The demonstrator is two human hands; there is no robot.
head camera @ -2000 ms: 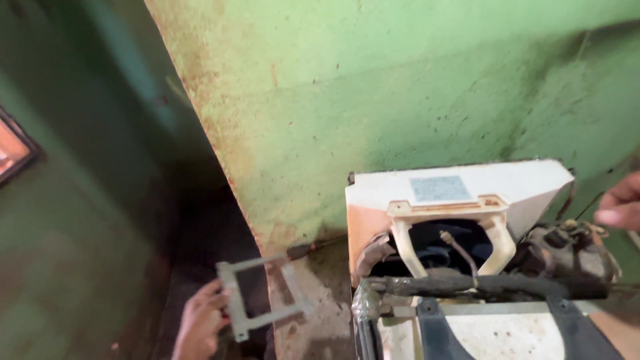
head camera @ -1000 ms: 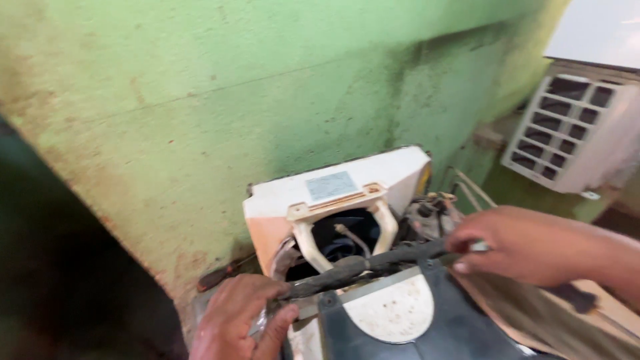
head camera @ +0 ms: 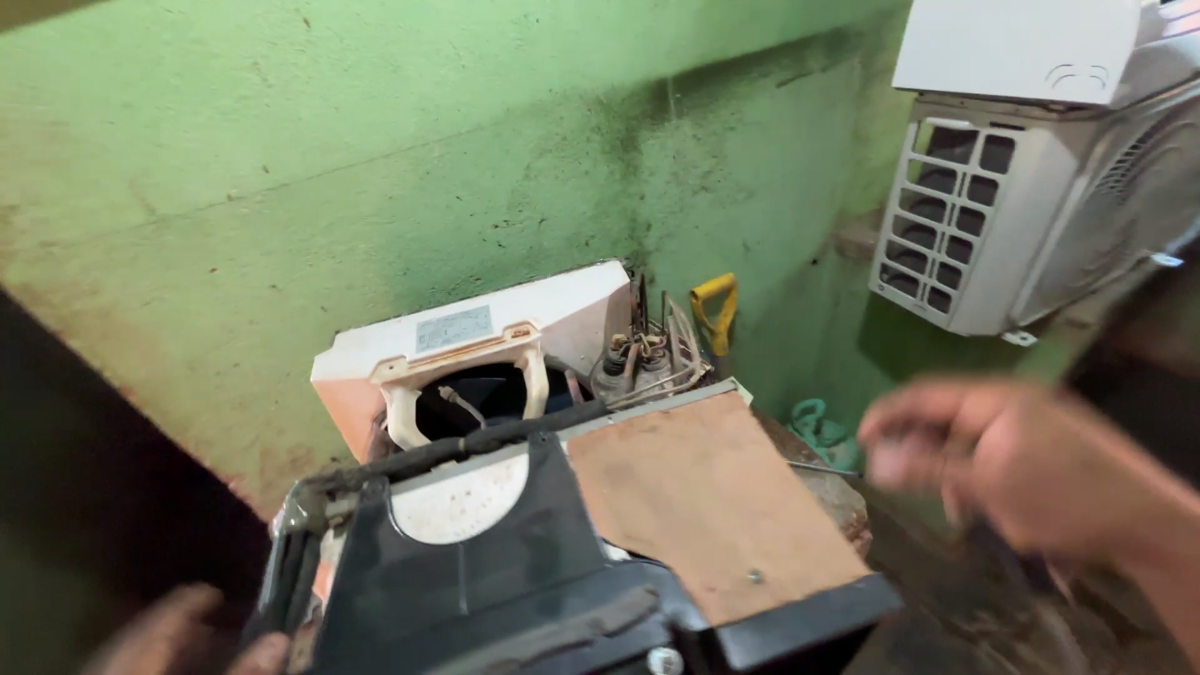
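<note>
A black plastic housing (head camera: 459,572) with a pale semicircular plate (head camera: 464,497), a brown panel (head camera: 708,502) and dark foam-wrapped tubing (head camera: 450,455) fills the lower middle. My left hand (head camera: 187,637), blurred and cut off by the lower edge, has its fingers apart beside the housing's left side; contact is unclear. Right of the brown panel, my right hand (head camera: 1003,469) is motion-blurred, with a thin metal shaft (head camera: 825,469) running left from its fingers. Behind the housing stands a white casing (head camera: 572,305) with an off-white bracket (head camera: 403,412) around a dark opening.
A green wall (head camera: 375,169) rises behind. An air conditioner's outdoor unit (head camera: 1050,206) juts out at upper right, under a white casing (head camera: 1012,47). A yellow handle (head camera: 717,309), thin metal tubes (head camera: 689,347) and green cord (head camera: 820,431) lie behind and right of the housing.
The grey metal frame held by my left hand two seconds ago is out of view. Both hands have come off the foam-wrapped tubing they were on one second ago. The view has swung right.
</note>
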